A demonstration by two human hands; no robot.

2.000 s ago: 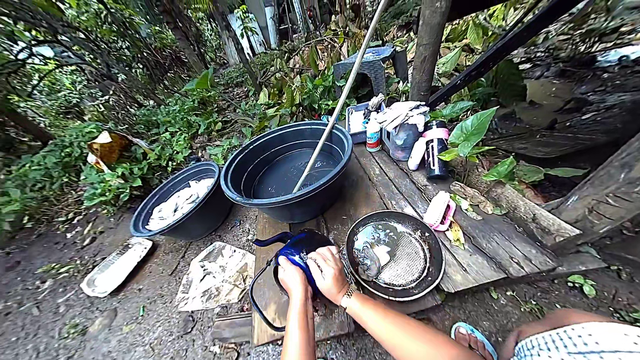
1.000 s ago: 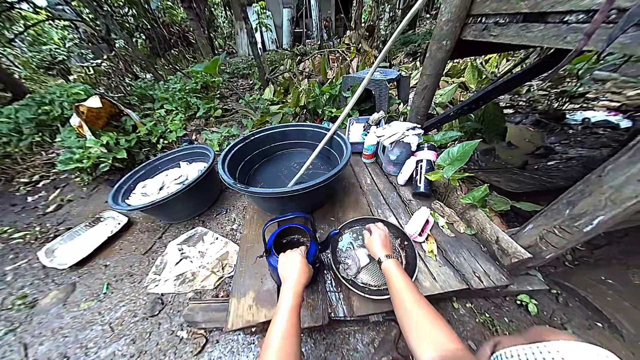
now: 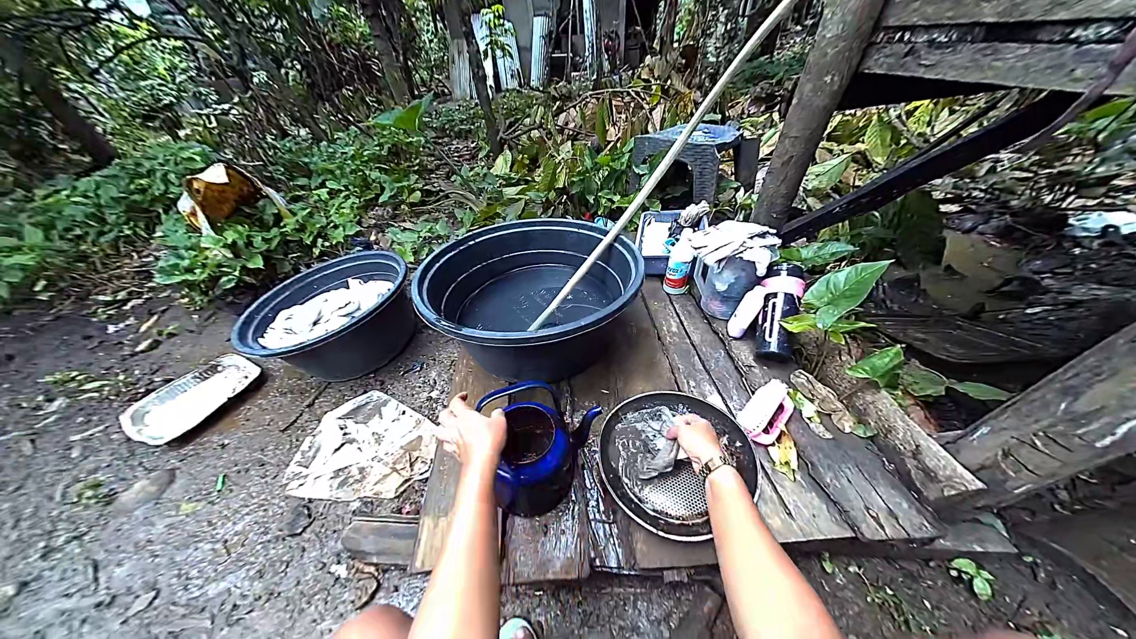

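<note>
A blue kettle [image 3: 535, 457] with no lid on stands on the wooden platform, its spout turned right and its handle raised. My left hand [image 3: 472, 432] is at the kettle's left side, fingers apart near the handle; whether it touches is unclear. To the right lies a round dark pan [image 3: 679, 466] with a perforated metal surface. In it is a crumpled, wet-looking clear plastic piece [image 3: 646, 444], pinched by the fingers of my right hand [image 3: 695, 437]. A pink and white brush or sponge-like item [image 3: 765, 411] rests just right of the pan.
A large black basin [image 3: 528, 335] holds water and a long pole [image 3: 661, 169]. Left of it, a smaller basin [image 3: 324, 351] holds white pieces. A plastic sheet [image 3: 359, 448] and white tray [image 3: 189, 399] lie on the ground. A bottle [image 3: 678, 266] and black tumbler [image 3: 778, 315] stand back right.
Two seconds ago both hands were on the kettle. My right hand has since moved right to the pan and taken hold of the plastic. My left hand has shifted to the kettle's left side.
</note>
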